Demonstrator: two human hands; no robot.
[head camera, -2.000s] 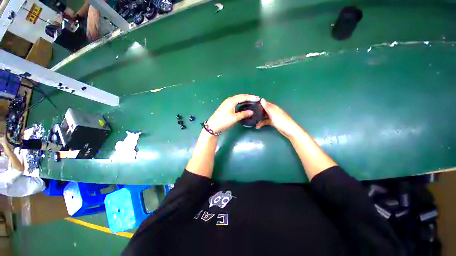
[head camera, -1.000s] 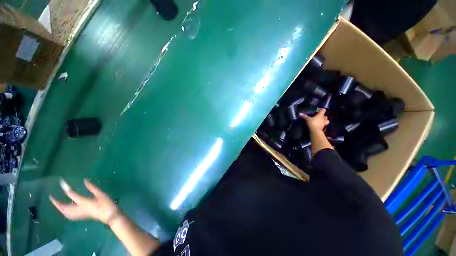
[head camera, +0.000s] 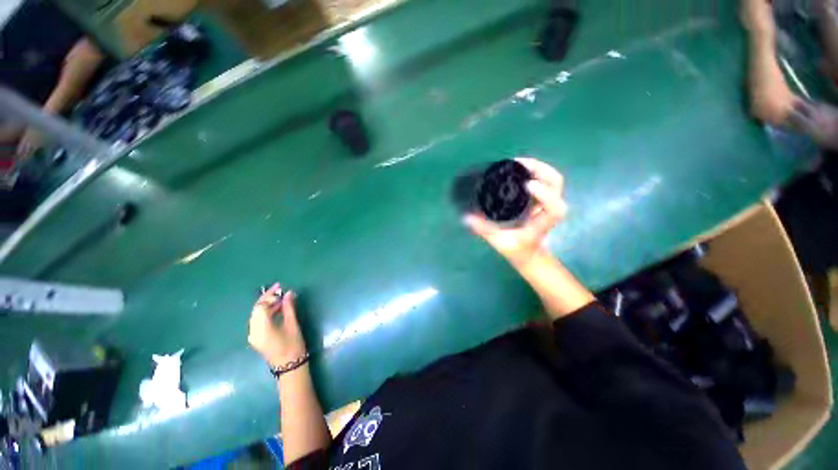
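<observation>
My right hand (head camera: 528, 216) grips a black cylindrical housing (head camera: 504, 190) by its sides, above the green bench (head camera: 395, 248). The housing's round, recessed end faces the camera. My left hand (head camera: 277, 329) is lower left over the bench, with thumb and fingertips together at a tiny dark and shiny bit (head camera: 276, 292), likely a small insert. The fingers hide most of it. The two hands are well apart.
Housings lie on the conveyor (head camera: 349, 133) and farther right (head camera: 557, 35). An open carton (head camera: 799, 349) of black cylinders is at my right. A white scrap (head camera: 165, 383) and black boxy device (head camera: 69, 381) lie left. Other people's arms (head camera: 770, 83) show at right and upper left.
My right hand has come out of the carton and holds a housing over the bench. My left hand has gone from spread fingers to pinched fingertips. The view has swung back left.
</observation>
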